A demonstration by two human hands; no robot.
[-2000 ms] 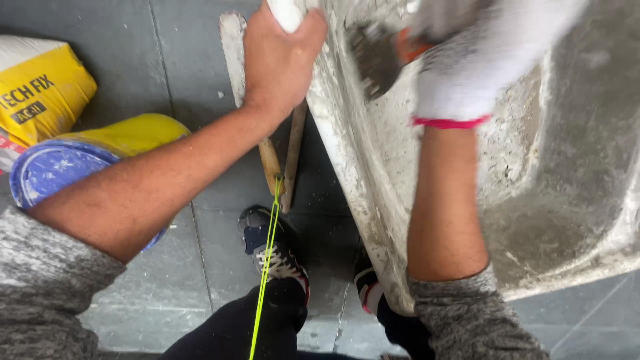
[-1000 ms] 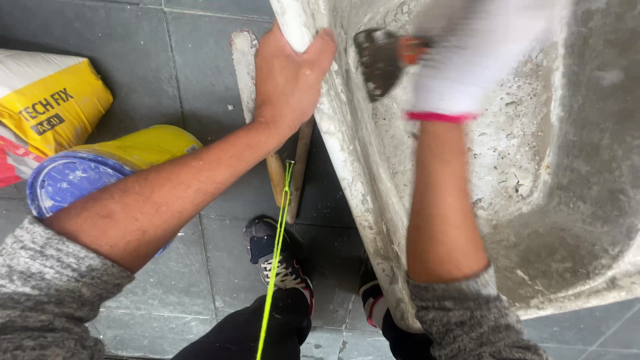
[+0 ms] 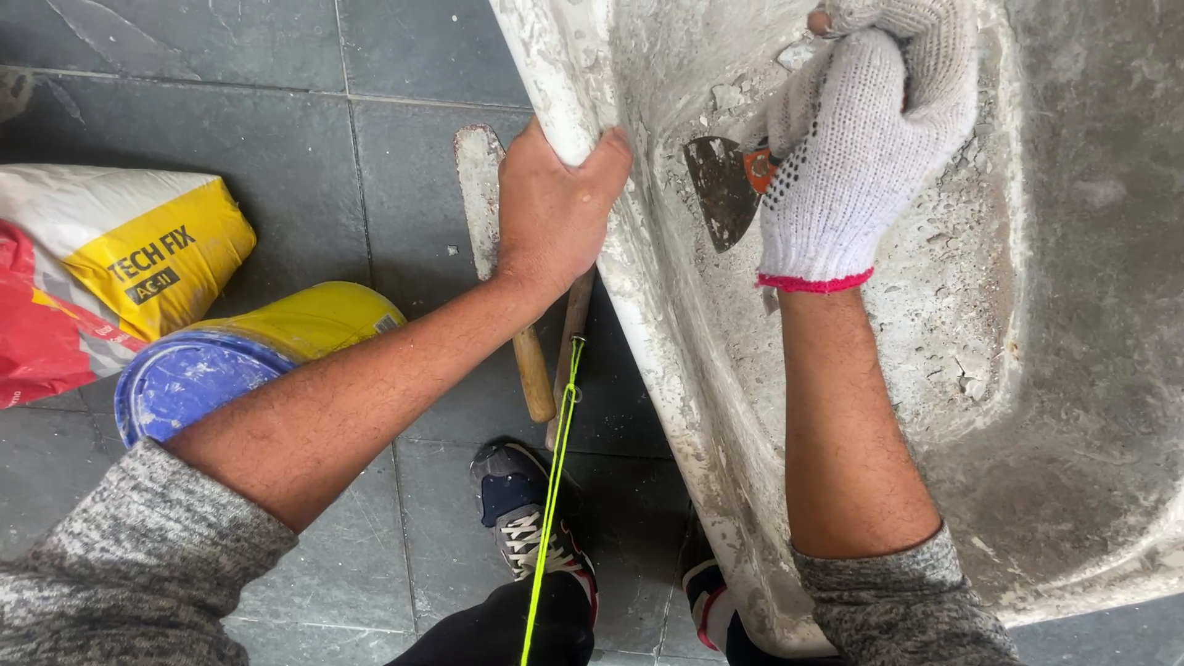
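My bare left hand (image 3: pixel 564 199) grips the white rim of a large, rough, plaster-crusted basin (image 3: pixel 638 305), thumb on top of the edge. My right hand (image 3: pixel 846 148), in a white knit glove with dark dots and a pink cuff, is closed around the orange handle of a putty knife (image 3: pixel 721 190). The knife's worn, stained blade points left, over the inner side of the basin. Loose crumbs and flakes lie on the basin's pitted inside. Much of the knife's handle is hidden by the glove.
On the grey tiled floor (image 3: pixel 277 166) lie a tool with a wooden handle (image 3: pixel 534 375), a wooden stick (image 3: pixel 573 319), a yellow tub with a blue lid (image 3: pixel 199 379) and yellow-and-white bags (image 3: pixel 153 264). A bright green cord (image 3: pixel 555 462) hangs before my shoes.
My gloved hand, blurred in both earlier frames, now shows sharply with the putty knife still in it. My left hand stays on the basin's rim.
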